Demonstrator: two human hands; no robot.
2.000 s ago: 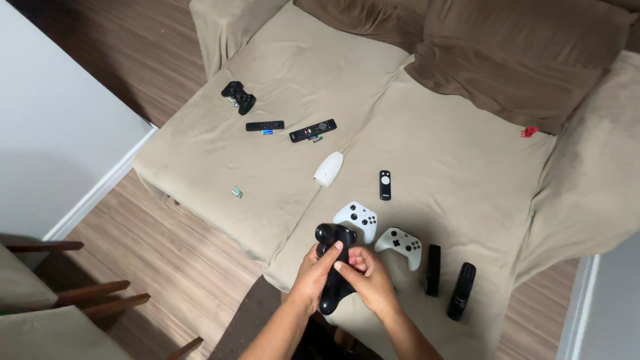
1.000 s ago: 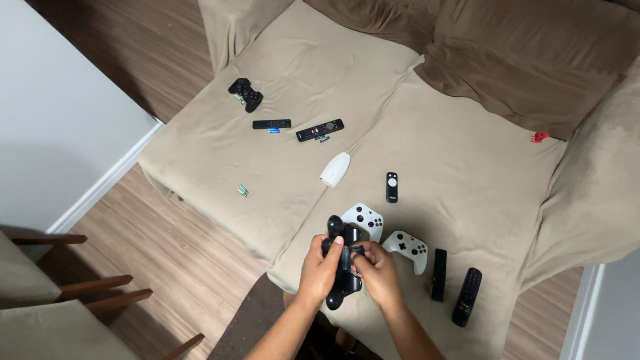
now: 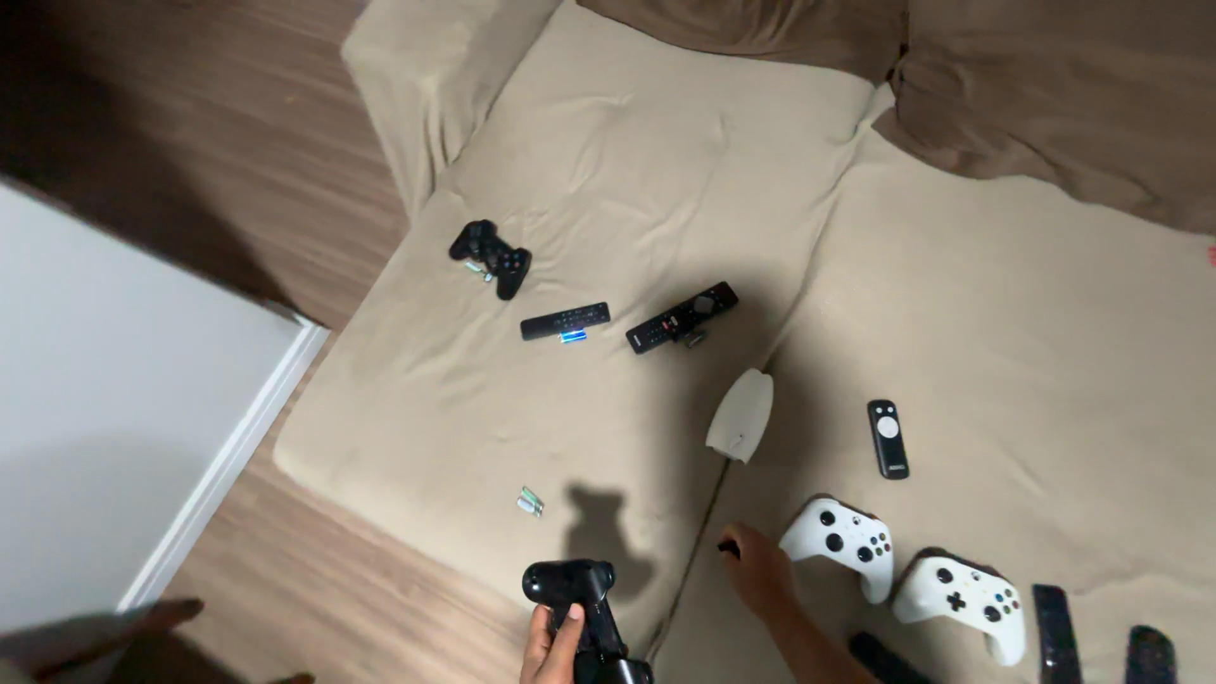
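My left hand (image 3: 554, 646) grips a black game controller (image 3: 587, 617) at the bottom centre, above the sofa's front edge. To its right, my right hand (image 3: 755, 570) has its fingers closed on a small dark piece (image 3: 729, 547), too small to name. That hand is just left of a white game controller (image 3: 836, 537), beside a second white controller (image 3: 961, 600). Above it on the cushion lies a white plastic shell (image 3: 742, 416). A pair of small batteries (image 3: 530, 502) lies on the cushion up and left of the held controller.
On the beige sofa (image 3: 589, 408) lie a black controller (image 3: 492, 258) with batteries, two black remotes (image 3: 564, 321) (image 3: 682, 318) with batteries beside them, and a small black remote (image 3: 888, 439). More dark remotes (image 3: 1056, 632) are at the lower right. Brown cushions (image 3: 1064, 104) line the back.
My hands were together on the black controller; now they are apart. My right hand has come away with a small dark piece, and my left still holds the controller. The view has shifted left.
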